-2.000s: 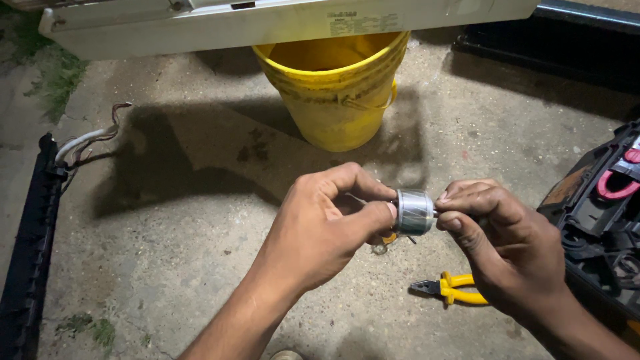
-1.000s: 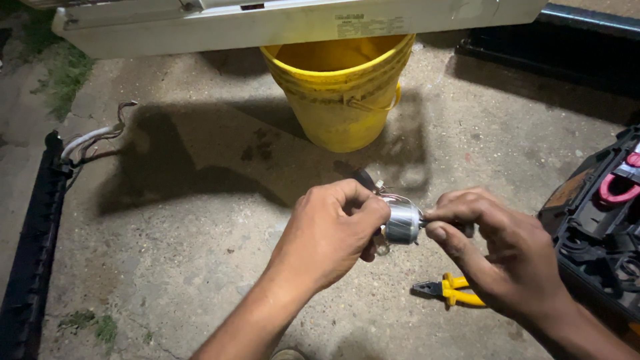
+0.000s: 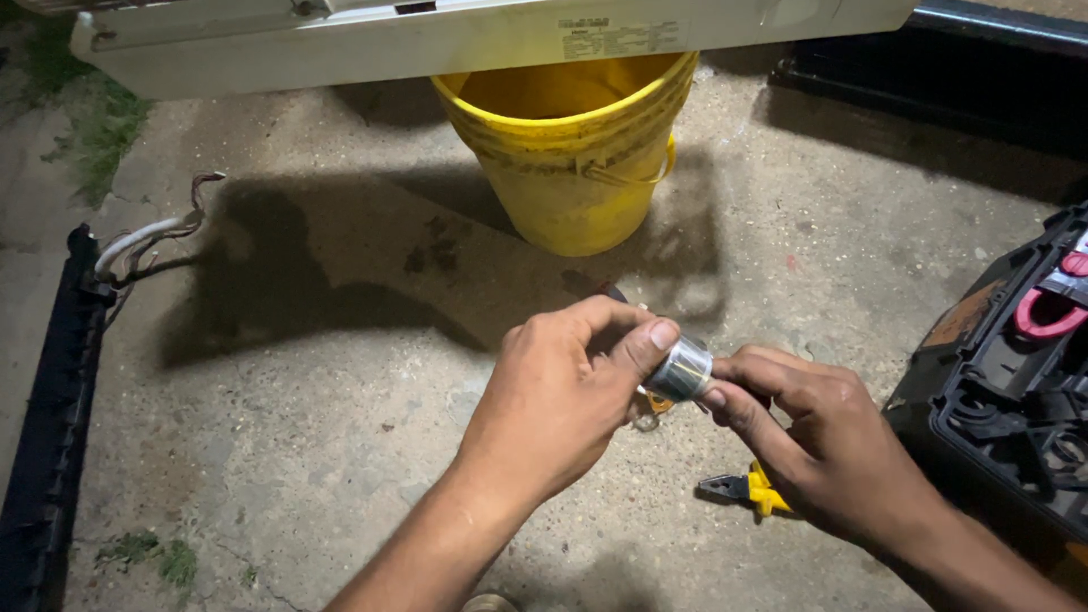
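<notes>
My left hand (image 3: 565, 387) grips a small silvery metal cylinder (image 3: 682, 371), which looks like a small electric motor or its rotor, between thumb and fingers. At its right end, the thumb and forefinger of my right hand (image 3: 807, 433) pinch a thin part, probably the shaft, mostly hidden by the fingertips. Below my right hand, yellow-handled pliers (image 3: 752, 490) lie on the concrete, their handles partly covered. Just under the cylinder, a small orange item (image 3: 656, 403) and a ring-like piece show; whether they touch it I cannot tell.
A yellow bucket (image 3: 565, 170) stands ahead beneath a long white plastic casing (image 3: 493, 42). At the right is an open black toolbox (image 3: 977, 408) holding a pink clamp-shaped tool (image 3: 1050, 316). A long black strip (image 3: 51, 408) with wires (image 3: 149, 234) lies at the left. A black object (image 3: 935, 85) lies back right.
The cylinder has tilted in my hands, and my left thumb now lies over its upper left side. My right fingers remain at its right end.
</notes>
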